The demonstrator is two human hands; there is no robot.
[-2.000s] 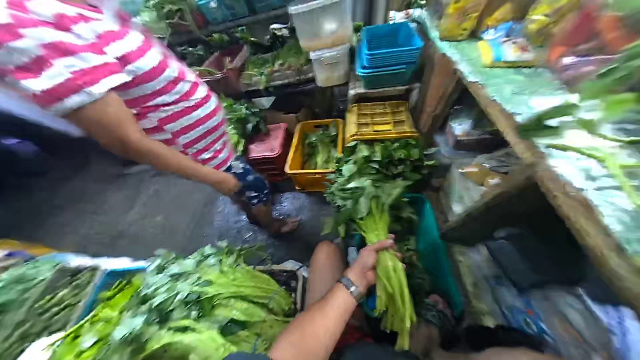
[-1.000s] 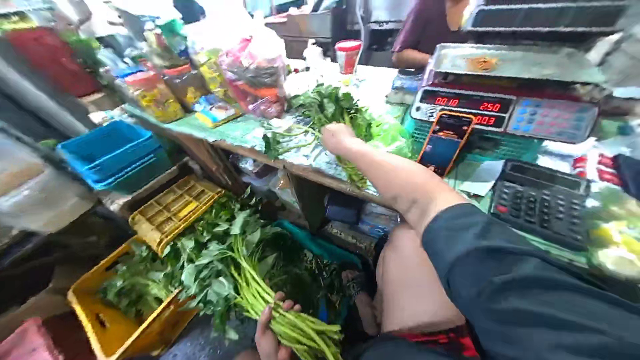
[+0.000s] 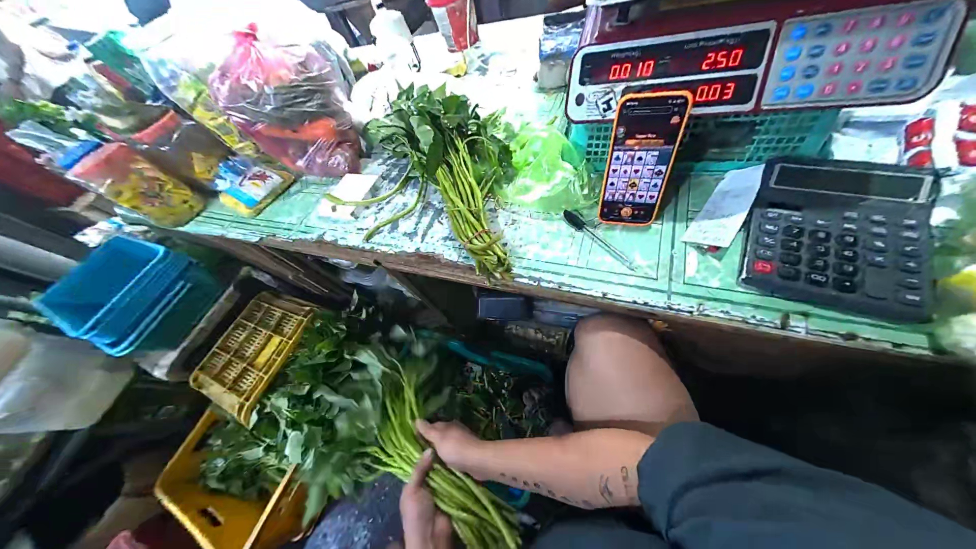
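A bunch of leafy green stems (image 3: 404, 412) lies low in the middle of the view, its leaves to the upper left and its cut stems to the lower right. My left hand (image 3: 423, 503) is closed around the stems from below. Higher up, my right hand (image 3: 451, 446) grips the same bunch, its forearm coming in from the right. Another leafy bunch (image 3: 465, 191), its stems bound together, rests on the green counter (image 3: 343, 229). Beside it are a crumpled light-green plastic bag (image 3: 545, 168) and two loose stems.
On the counter stand a phone (image 3: 644, 156), a digital scale (image 3: 686, 69), a calculator (image 3: 842, 236), a thin dark-tipped tool (image 3: 598, 238) and bagged goods (image 3: 282, 107). Blue baskets (image 3: 126, 293) and yellow crates (image 3: 255, 351), (image 3: 191, 488) are at the left. My knee (image 3: 625, 366) is below the counter edge.
My right hand has come down from the bunch on the counter to the bunch in my left hand. Two seconds ago a person in a striped shirt showed at the left. The view has turned right.
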